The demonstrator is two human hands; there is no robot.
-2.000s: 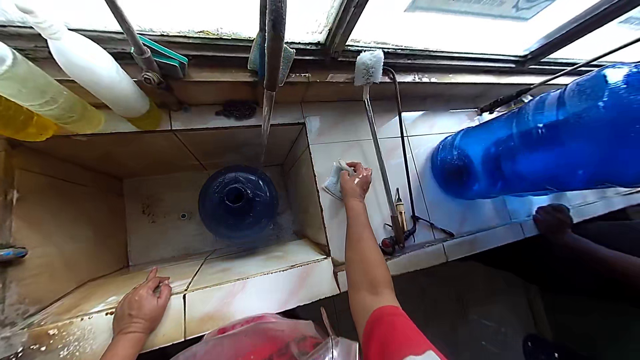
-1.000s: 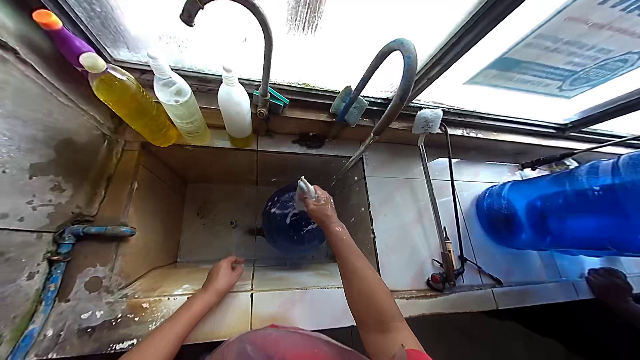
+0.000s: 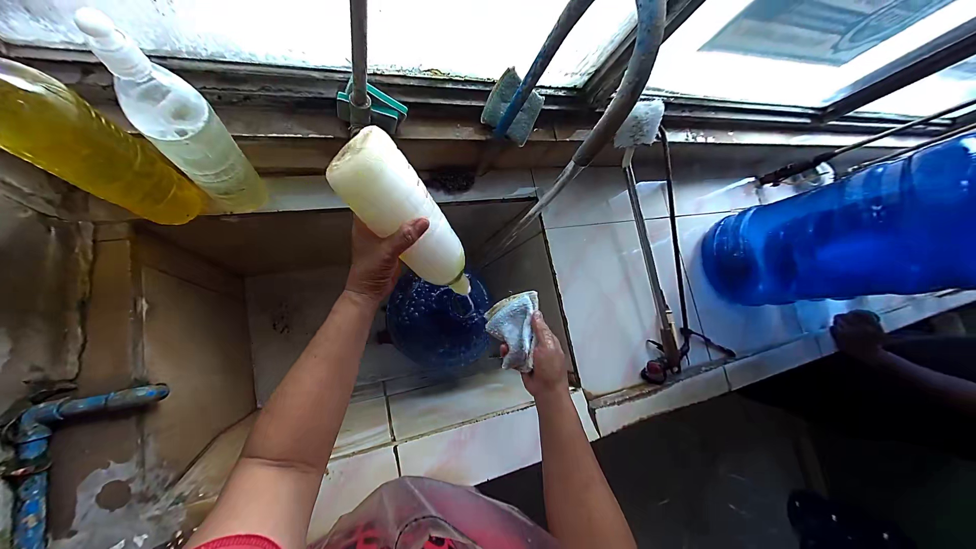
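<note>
My left hand (image 3: 381, 258) grips a white plastic squeeze bottle (image 3: 400, 210), tilted with its nozzle pointing down and to the right. Below the nozzle, a blue water jug (image 3: 431, 328) stands in the tiled sink basin (image 3: 305, 328) with its mouth up. In my right hand (image 3: 547, 351) is a folded, pale cloth or pad (image 3: 515, 324), close to the bottle's nozzle and beside the jug. Water runs from a hose-like spout (image 3: 618, 99) into the basin behind the jug.
A bottle of yellow liquid (image 3: 91, 145) and a clear bottle (image 3: 179, 118) stand at the back left. Long-handled brushes (image 3: 648, 252) lie right of the basin. Another blue jug (image 3: 839, 229) lies on the tiled counter, near another person's hand (image 3: 858, 333). A blue pipe (image 3: 99, 404) juts out at left.
The white bottle stood on the ledge behind the basin; my left hand now holds it tilted over the jug. My right hand, with the cloth, has moved from over the jug to its right side.
</note>
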